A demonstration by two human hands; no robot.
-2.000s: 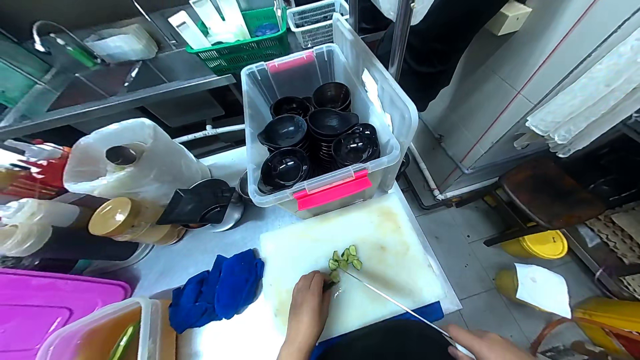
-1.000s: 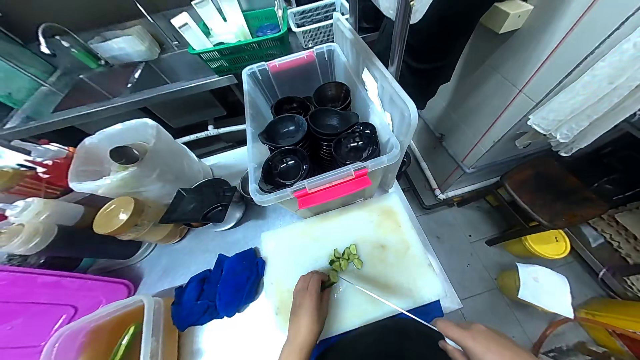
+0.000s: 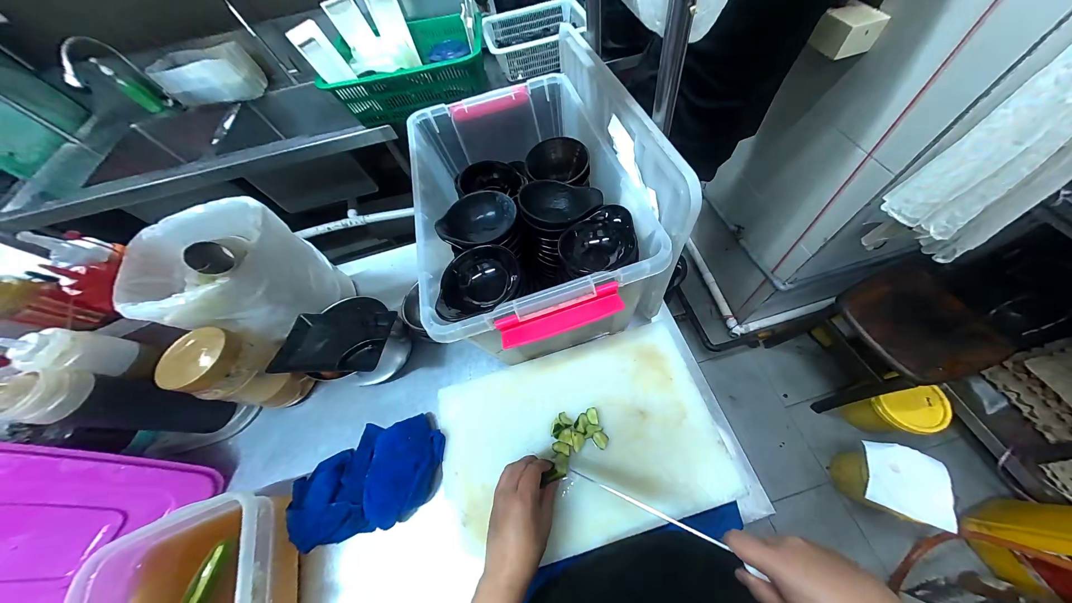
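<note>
A white cutting board [image 3: 645,394] lies on the table, with several cut green vegetable pieces [image 3: 579,429] near its middle. My left hand [image 3: 521,511] presses a dark green vegetable piece [image 3: 554,471] on the board, just below the cut pieces. From the right, my right hand [image 3: 796,565] grips the white handle of a knife [image 3: 657,512]. The blade reaches over the board, its tip beside the piece under my left fingers. A crumpled blue cloth [image 3: 368,477] rests to the left of the board.
A clear plastic bin [image 3: 544,335] of stacked black bowls [image 3: 477,219] stands behind the board. Left are jars [image 3: 197,360], a bag-lined container [image 3: 285,272] and a tub of brown liquid [image 3: 251,544]. A person in dark clothes stands beyond the bin.
</note>
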